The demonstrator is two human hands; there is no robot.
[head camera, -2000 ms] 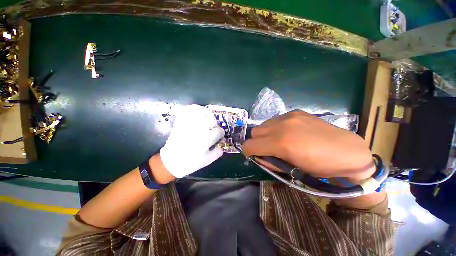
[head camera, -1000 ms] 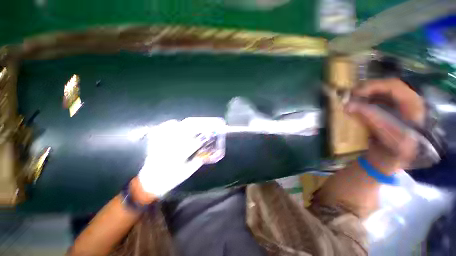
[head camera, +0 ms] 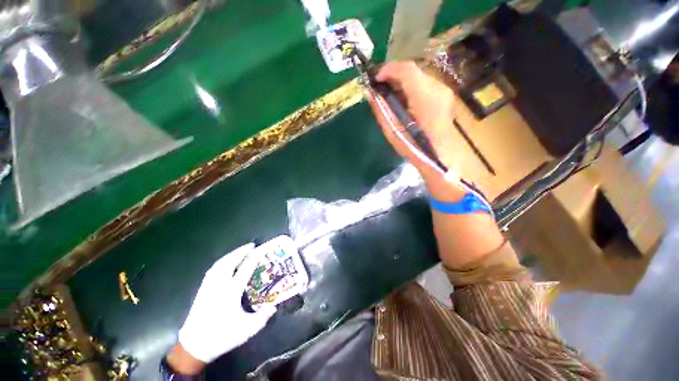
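My gloved left hand [head camera: 227, 305] holds a white socket housing [head camera: 277, 274] with crowded parts inside, low over the dark-green mat. A bagged cord [head camera: 350, 212] in clear plastic runs from it to the right. My bare right hand [head camera: 424, 111], with a blue wrist strap [head camera: 461, 205], grips a black soldering iron [head camera: 398, 110] with a pale line along it. The iron's tip is at a second white housing [head camera: 345, 46] on the green belt beyond the rail; whether they touch is unclear.
A worn brown-gold rail [head camera: 223, 160] divides mat and belt. A clear fume hood [head camera: 82, 134] hangs at upper left. A cardboard tray [head camera: 74, 327] of gold pieces is lower left, one loose brass strip [head camera: 127, 287] beside it. A cardboard tool tray [head camera: 499, 138] and black box [head camera: 551, 82] stand right.
My right hand moved from the held housing over the tool tray to the belt, now with the iron at the second housing. My left hand kept its housing. The view swung toward the belt.
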